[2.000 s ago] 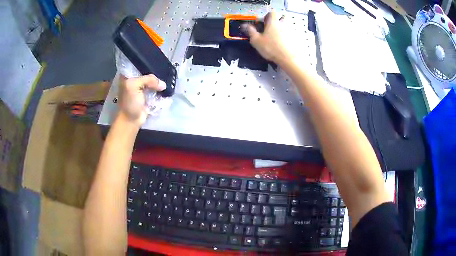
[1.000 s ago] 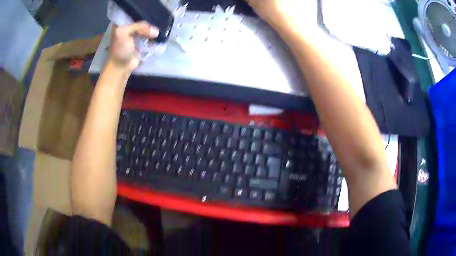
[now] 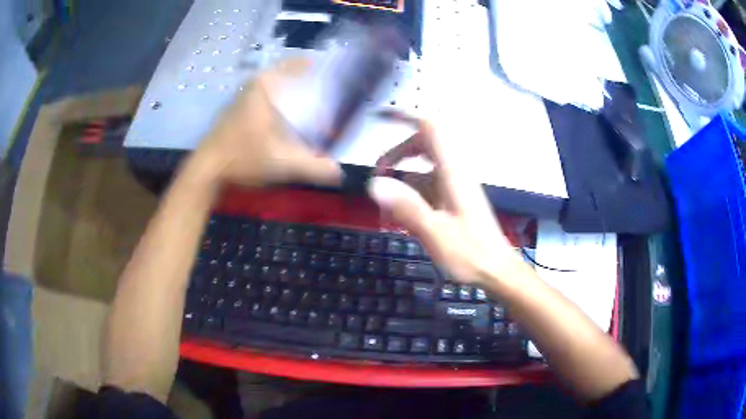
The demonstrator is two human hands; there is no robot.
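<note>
A dark device in a clear bag [image 3: 356,82], strongly blurred, is held tilted above the perforated metal plate [image 3: 466,106]. My left hand [image 3: 258,135] grips it from the left, thumb towards its lower end. My right hand [image 3: 446,204] is at its lower right, fingers curled and thumb close to my left thumb; whether it holds anything is unclear. A small dark thing [image 3: 357,178] shows between the thumbs. Another device with an orange rim [image 3: 372,5] lies at the plate's far side, cut off by the top edge, beside black strips [image 3: 300,31].
A black keyboard [image 3: 327,286] on a red tray [image 3: 327,365] is below the plate. An open carton [image 3: 90,196] is at left. White sheets [image 3: 556,49], a black mouse [image 3: 626,139] on a mat, a small fan [image 3: 698,61] and a blue bin [image 3: 720,237] are at right.
My left hand has moved right with the bagged device. My right hand has come back from the plate's far side to beside it. The camera view has shifted.
</note>
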